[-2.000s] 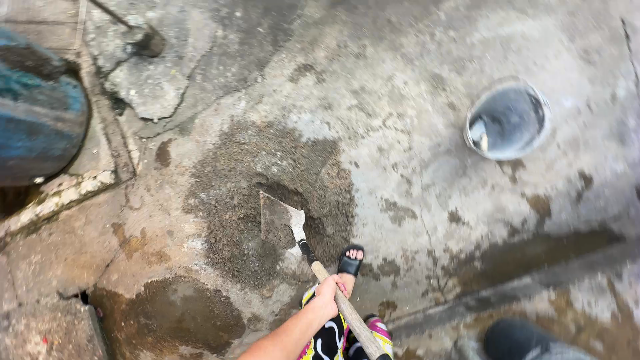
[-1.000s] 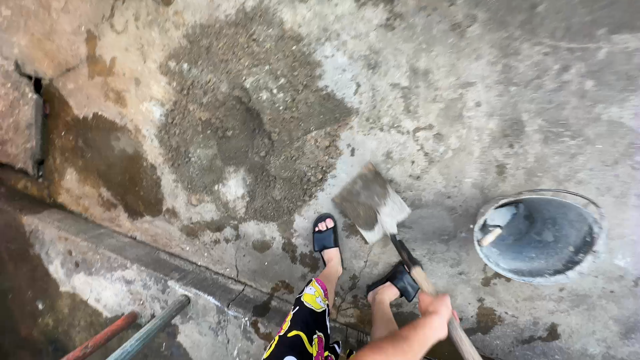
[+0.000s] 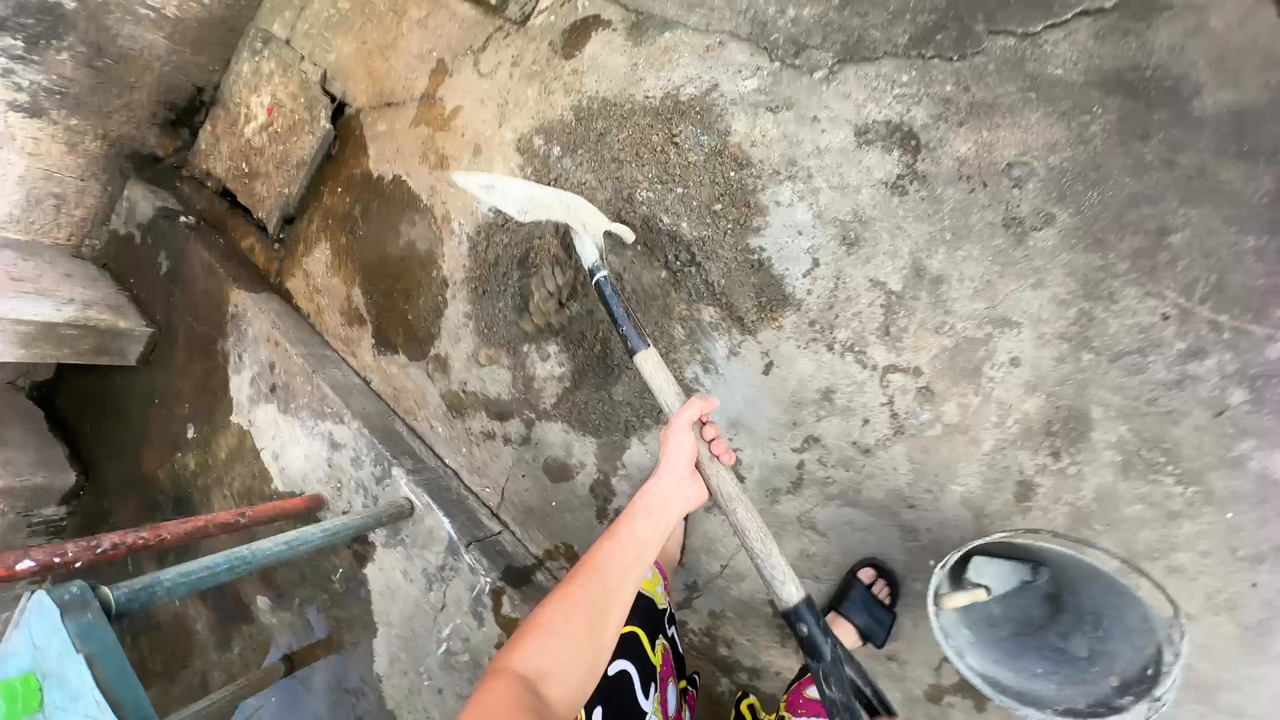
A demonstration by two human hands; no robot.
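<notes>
My left hand (image 3: 692, 450) is closed around the middle of the wooden shaft of a shovel (image 3: 745, 520). The white-streaked blade (image 3: 540, 203) is seen edge-on, over a spread heap of damp gray mortar or sand mix (image 3: 680, 190) on the concrete ground. At the bottom edge the black grip end of the shovel leaves the view, and my right hand cannot be seen there.
A bucket (image 3: 1060, 620) with a trowel (image 3: 990, 578) inside stands at the lower right, near my sandaled foot (image 3: 865, 600). Red (image 3: 160, 533) and green (image 3: 260, 555) metal pipes reach in from the lower left. A low concrete curb (image 3: 370, 400) runs diagonally beside a wet channel.
The shovel blade, beside the heap near my feet one second ago, is now over the heap. My left arm reaches out further with the shaft. The view has shifted.
</notes>
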